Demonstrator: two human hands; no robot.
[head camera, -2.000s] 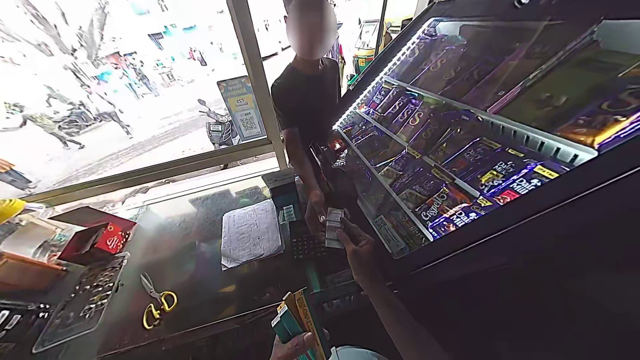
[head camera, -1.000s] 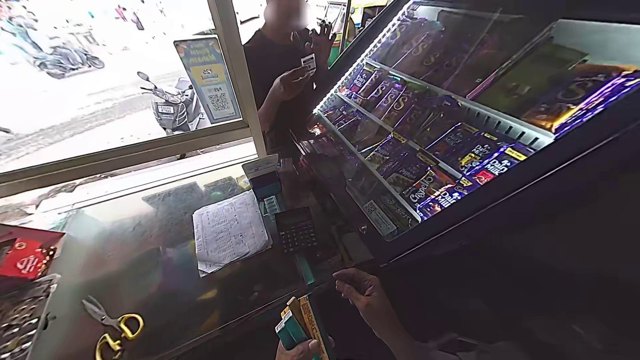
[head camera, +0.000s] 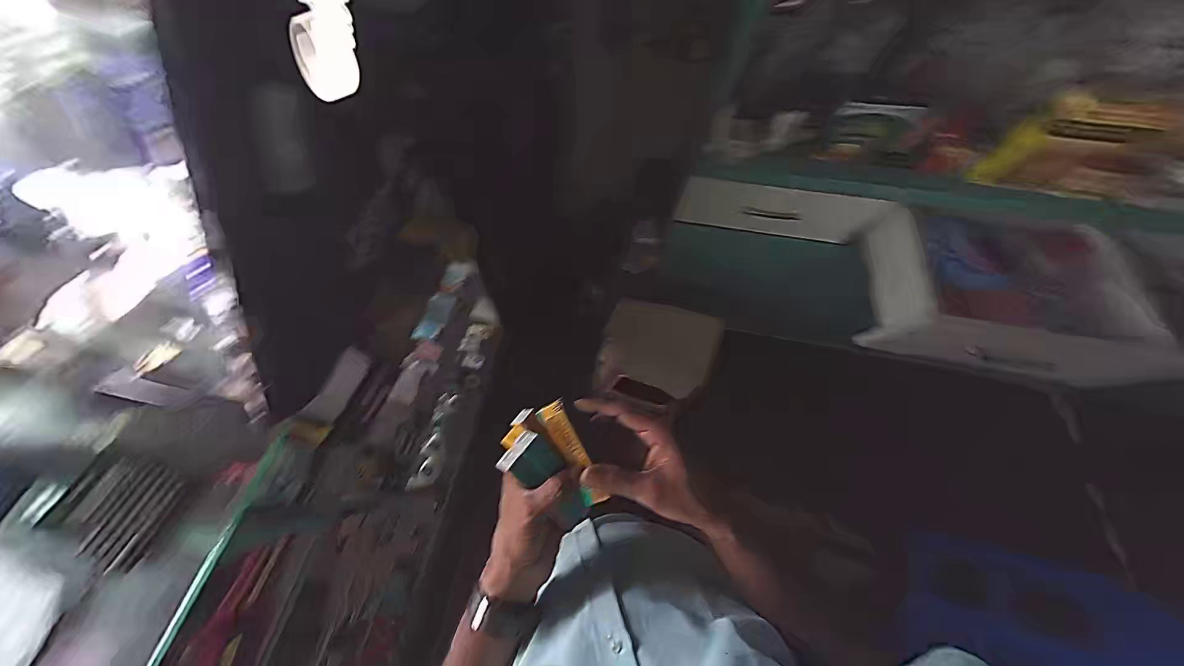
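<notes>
Several small flat boxes, dark green ones (head camera: 534, 460) and a yellow one (head camera: 564, 435), are fanned out in my left hand (head camera: 529, 523), which wears a dark wristwatch (head camera: 502, 612). My right hand (head camera: 652, 467) is close beside them on the right, thumb near the lower end of the yellow box and index finger spread above. Whether that thumb touches the box cannot be told. Both hands are in front of my light blue shirt (head camera: 615, 578).
A glass-edged counter (head camera: 217, 546) with blurred goods runs along the left. Beyond my hands stands an open cardboard box (head camera: 661, 342). A white drawer (head camera: 777, 211) and shelf goods are at the upper right, a blue plastic object (head camera: 1036, 597) at the lower right.
The view has swung far away from the chocolate display and the other person. Two seconds ago my right hand touched papers at that person's hand; now it is beside the boxes in my left hand.
</notes>
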